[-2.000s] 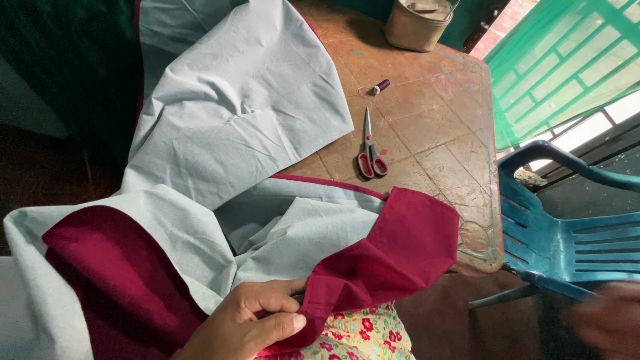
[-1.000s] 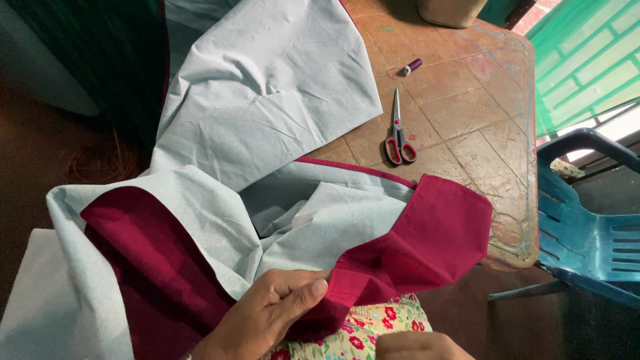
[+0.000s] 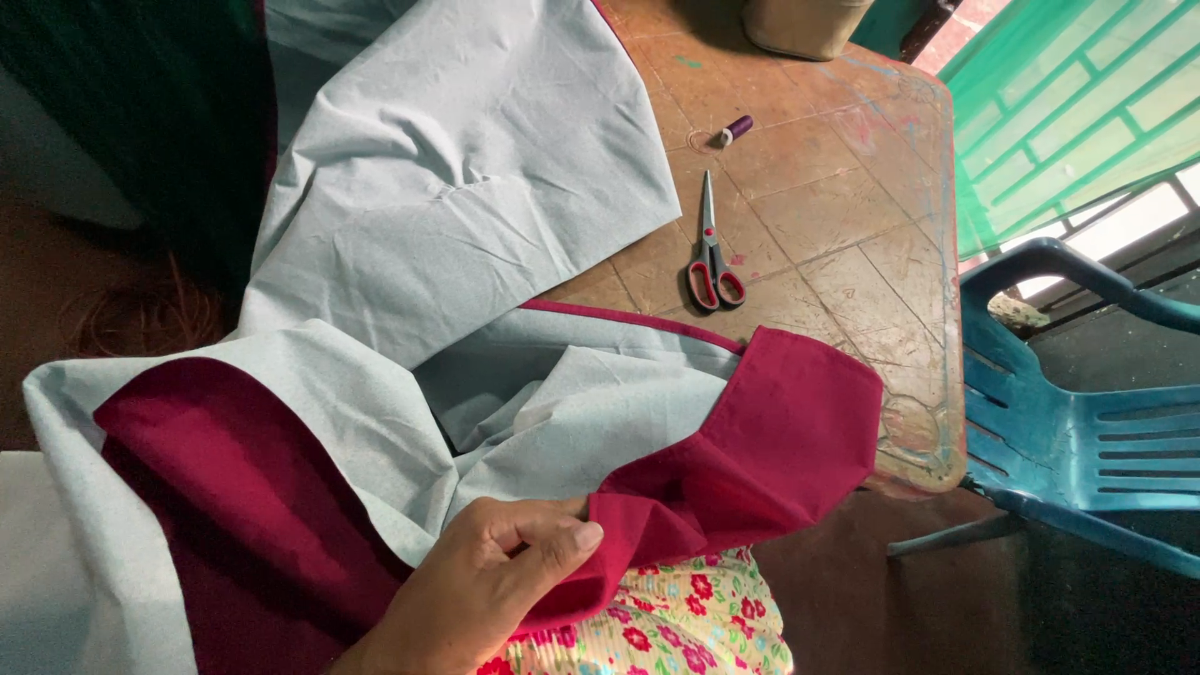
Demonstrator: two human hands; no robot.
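Between thumb and fingers, my left hand (image 3: 497,572) pinches the edge of the dark red border (image 3: 797,422) of a large pale grey cloth (image 3: 469,187). The cloth drapes over the table and down across my lap, with another dark red part (image 3: 234,487) folded at the left. Scissors (image 3: 711,253) with black and red handles lie on the table beyond the border, blades together. Past their tip is a small spool of dark purple thread (image 3: 739,129). My right hand is out of the frame.
The brown table (image 3: 844,225) has a rounded right edge, with a container (image 3: 806,23) at its far side. A blue plastic chair (image 3: 1078,422) stands to the right, by a green curtain (image 3: 1078,103). Floral fabric (image 3: 694,619) covers my lap.
My right hand, seen at the lower right and then at the bottom edge, has left the view. My left hand keeps its hold on the red border. The view has shifted somewhat.
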